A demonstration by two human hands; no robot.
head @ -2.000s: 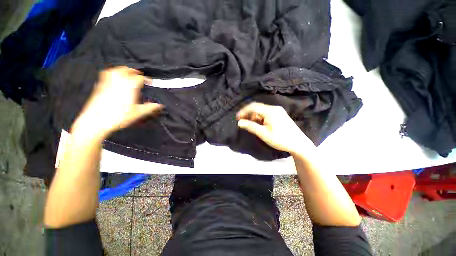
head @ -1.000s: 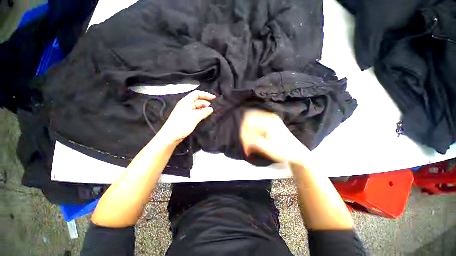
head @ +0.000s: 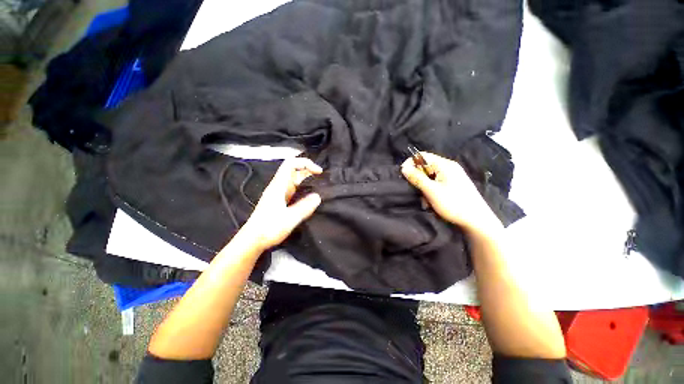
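Note:
A black jacket (head: 247, 97) lies spread before me, with light lint specks. A gathered band (head: 367, 184) runs across between my two hands. My left hand (head: 289, 199) is at the band's left end, thumb and fingertips on the cloth, seeming to pinch it. My right hand (head: 442, 187) is at the band's right end and holds small thread snips (head: 417, 157), their pale tips poking past the fingers. A thin dark cord (head: 223, 184) curves on the cloth left of my left hand. A zip edge (head: 161, 226) runs along the lower left.
The work lies on a white tabletop (head: 544, 247). Another black garment (head: 634, 112) with a metallic zip pull lies at the right, and a dark pile (head: 82, 90) at the left. A red stool (head: 606, 341) and a blue crate (head: 154, 291) show below the table edge.
The gathered band now lies level between my hands, and the cloth below it has spread toward me. My left hand has moved right onto it. The snips now show in my right hand.

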